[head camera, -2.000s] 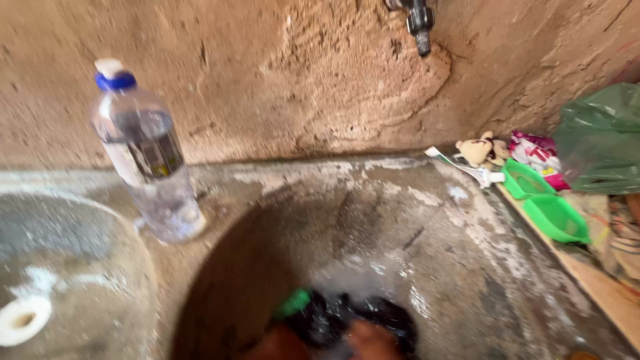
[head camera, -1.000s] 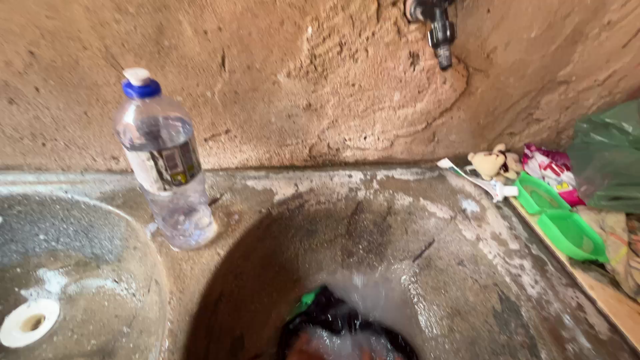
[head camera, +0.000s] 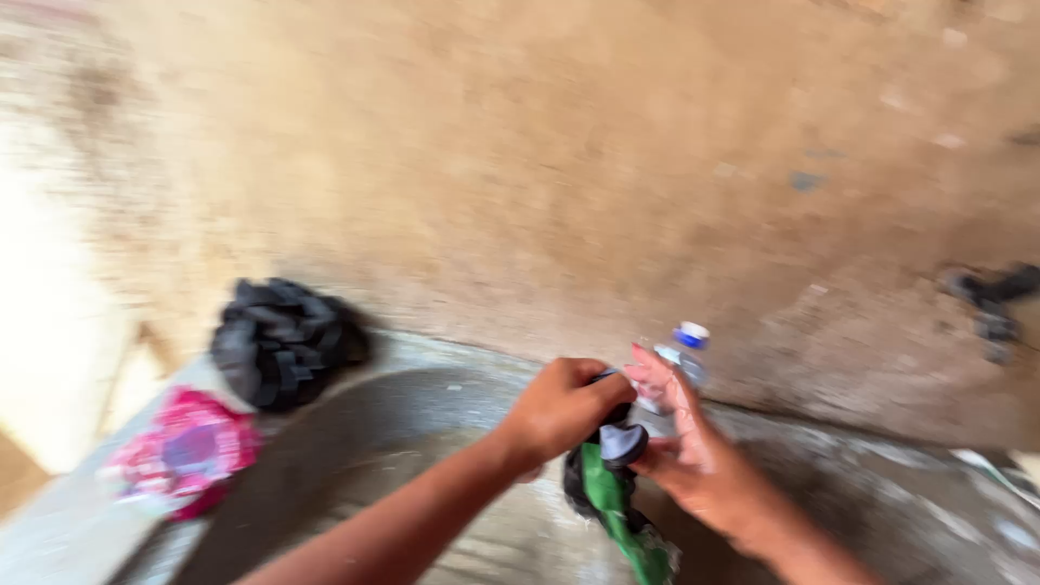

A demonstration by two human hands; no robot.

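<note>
A wet black and green cloth (head camera: pixel 608 491) hangs from my left hand (head camera: pixel 561 410), whose fingers are closed on its bunched upper end. My right hand (head camera: pixel 682 443) is just to the right, its fingers raised and spread, the thumb close to a grey-and-black fold of the same cloth. Whether the right thumb touches the fold is too blurred to tell. Behind my right hand stands a clear plastic bottle (head camera: pixel 692 357) with a blue and white cap, partly hidden by the fingers.
A black bundle of fabric or plastic (head camera: pixel 284 345) lies at the back left on the rim of a concrete basin (head camera: pixel 439 398). Nearer is a pink and white plastic packet (head camera: pixel 191 455). A dark tap (head camera: pixel 993 313) juts from the rough wall (head camera: pixel 520 179) at right.
The black and green cloth, earlier low in the right basin, is now lifted, held by my left hand. My right hand shows raised and spread. The view has swung left.
</note>
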